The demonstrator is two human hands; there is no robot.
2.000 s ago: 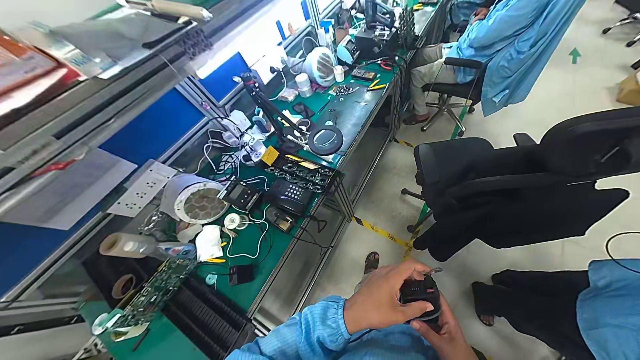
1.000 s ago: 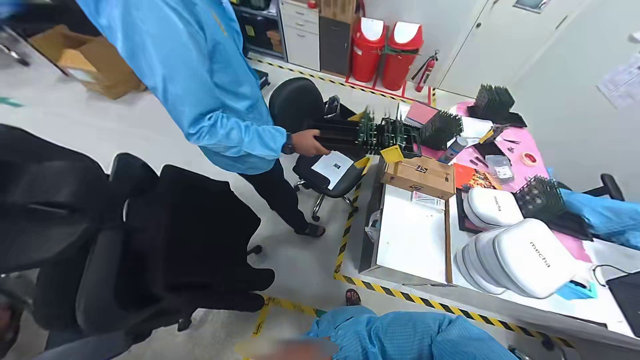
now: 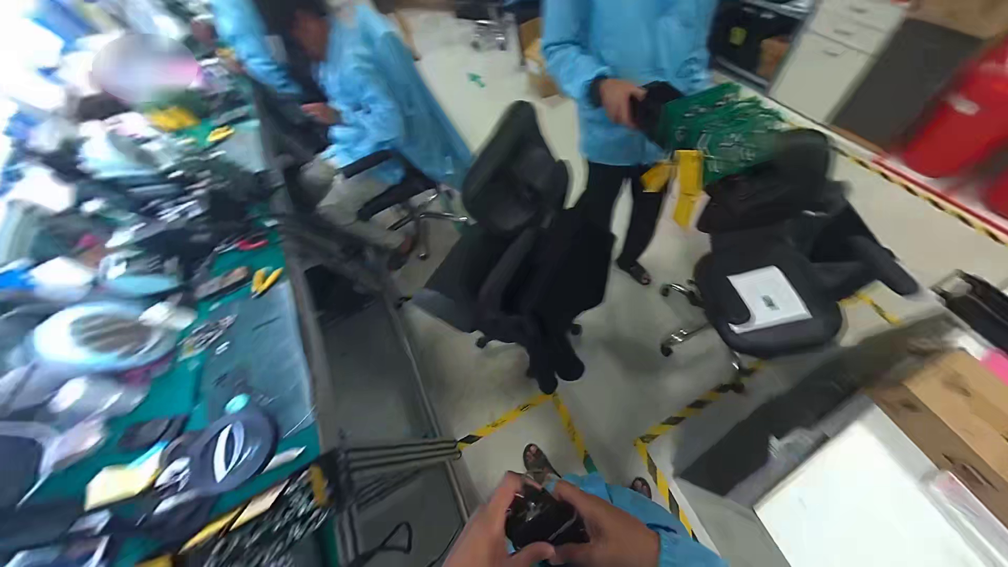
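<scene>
A small dark device with a shiny black surface is held low in the view, above the floor. My left hand grips its left side, with the thumb at the lower edge. Around its right side is my right hand, in a light blue sleeve. The palms partly cover the device, and blur hides its details.
On the left, a green-matted workbench bears tools, cables and a magnifier lamp. Black office chairs stand ahead. A co-worker holds green circuit boards. At right are a white-topped table and cardboard boxes.
The view has swung widely, from the bench to the right side and partly back. The co-worker's circuit boards, low over a chair one second ago, are now held up. The dark device remains in my hands.
</scene>
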